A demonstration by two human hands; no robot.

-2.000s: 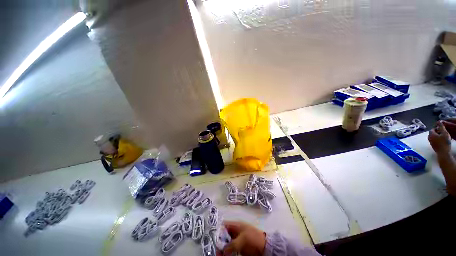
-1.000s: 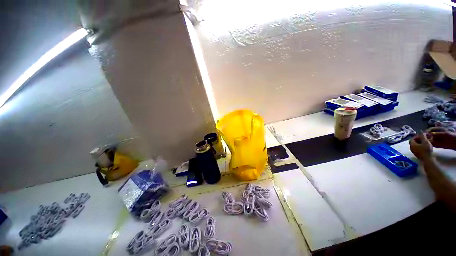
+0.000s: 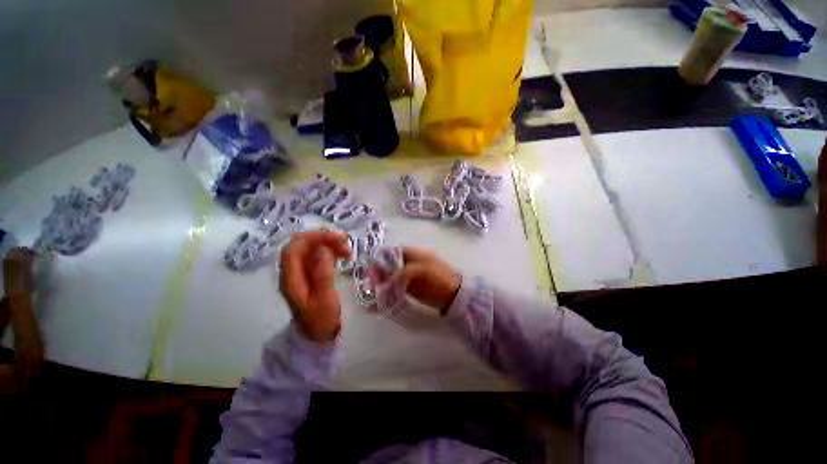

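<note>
My right hand [image 3: 430, 279] holds a coiled white cable [image 3: 388, 279] in front of me above the bench; the coil is blurred. My left hand [image 3: 313, 281] is raised just left of it, fingers curled apart, with nothing visible in it. Beyond my hands lies a loose pile of coiled cables [image 3: 319, 201], partly hidden by my left hand. A smaller cluster of coiled cables [image 3: 467, 195] lies to its right.
A clear bag with blue contents [image 3: 234, 154], dark flask [image 3: 367, 109] and yellow bag [image 3: 471, 77] stand behind the piles. Another cable pile [image 3: 77, 217] lies far left, near a person's hand [image 3: 18, 272]. At right are a blue tray [image 3: 769, 159] and pale cup [image 3: 712, 45].
The view has tilted down. Both my hands and lilac sleeves are now in view, with a coil in my right hand; one second ago neither hand showed.
</note>
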